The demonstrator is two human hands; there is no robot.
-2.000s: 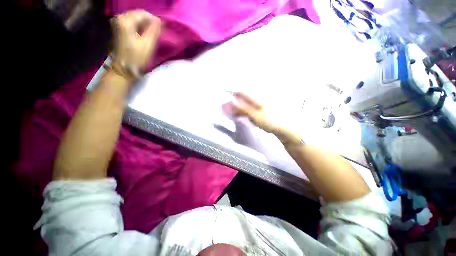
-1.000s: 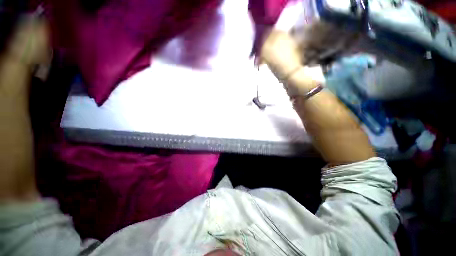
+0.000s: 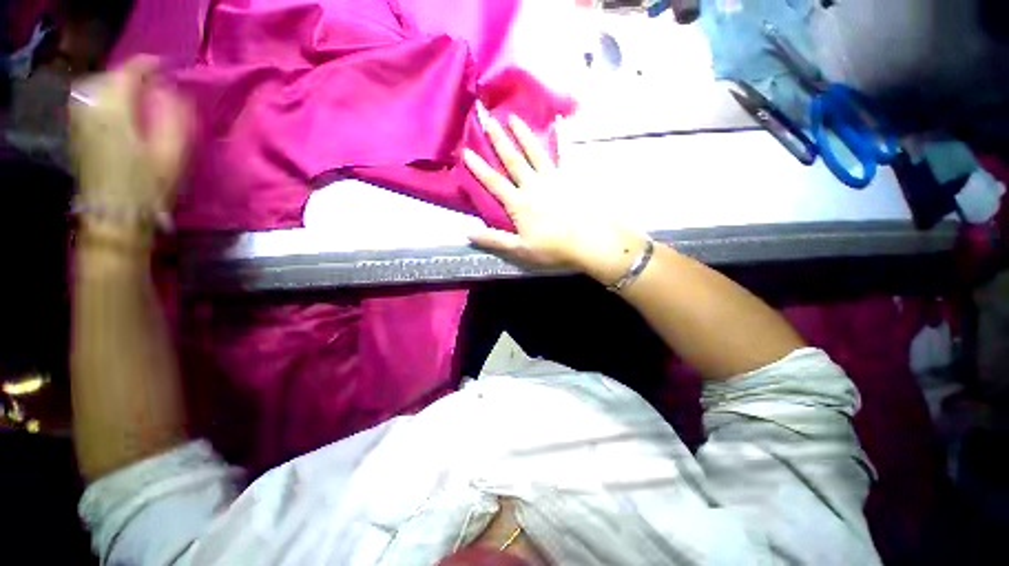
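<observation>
Magenta fabric (image 3: 365, 100) lies heaped and creased over the left and middle of the white table, and more of it hangs below the front edge. My right hand (image 3: 537, 205) lies with spread fingers at the cloth's right edge, its fingertips on the cloth and its thumb near the table's front edge. It grips nothing that I can see. My left hand (image 3: 133, 138) is blurred at the cloth's far left side. Whether it holds cloth cannot be told.
Dark snips (image 3: 775, 122) and blue-handled scissors (image 3: 846, 133) lie at the table's right, with pale blue scraps (image 3: 752, 39) behind them. Small dark and white offcuts (image 3: 979, 197) are at the right end. A grey measuring tape (image 3: 409, 265) runs along the front edge.
The magenta fabric, raised and hanging a second ago, now lies spread on the table. My right hand has moved left and nearer the front edge, fingers spread. My left hand has moved right.
</observation>
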